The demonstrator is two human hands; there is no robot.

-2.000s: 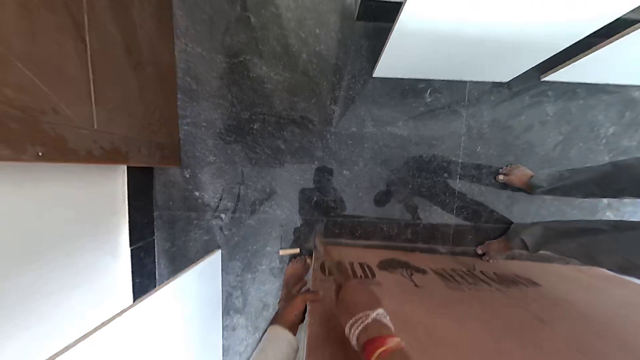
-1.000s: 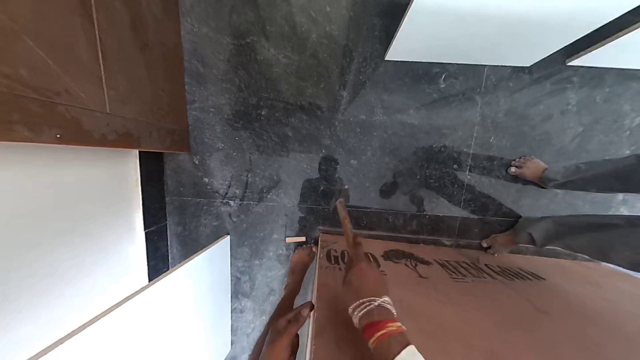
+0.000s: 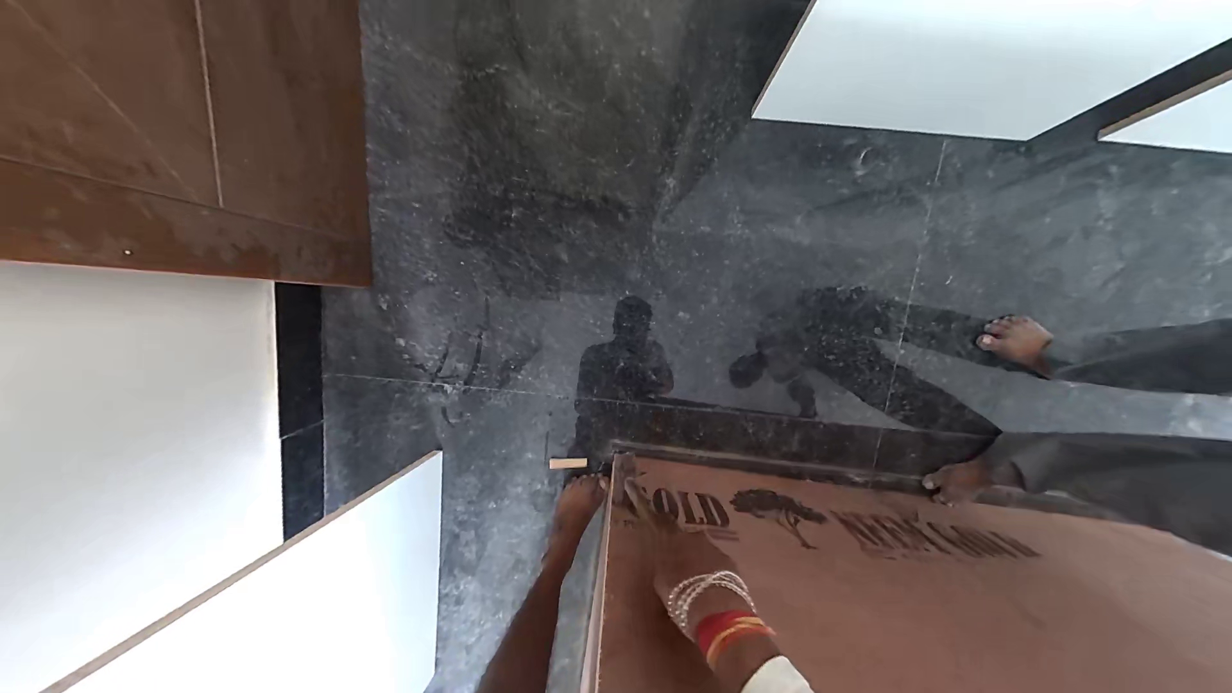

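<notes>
My right hand (image 3: 681,558) reaches over the left part of a large reddish-brown board (image 3: 914,616), near its far left corner. White bead bracelets and a red and yellow thread circle the wrist. The fingers are blurred, and whether they hold anything cannot be told. Printed lettering and a tree mark the board's face. My left hand is not in view. A bare foot (image 3: 580,496) stands just left of the board's corner, beside a small light wooden piece (image 3: 568,463) on the dark floor.
A co-worker's feet (image 3: 1018,339) are at the right, one against the board's far edge. White panels (image 3: 144,404) lie at the left, with another leaning panel edge (image 3: 318,577) nearby and more panels (image 3: 924,67) at the upper right. A brown panel (image 3: 279,144) fills the upper left.
My right hand has drawn back from beyond the board's far edge to over its face. My left hand, earlier beside the board's left edge, has gone out of view.
</notes>
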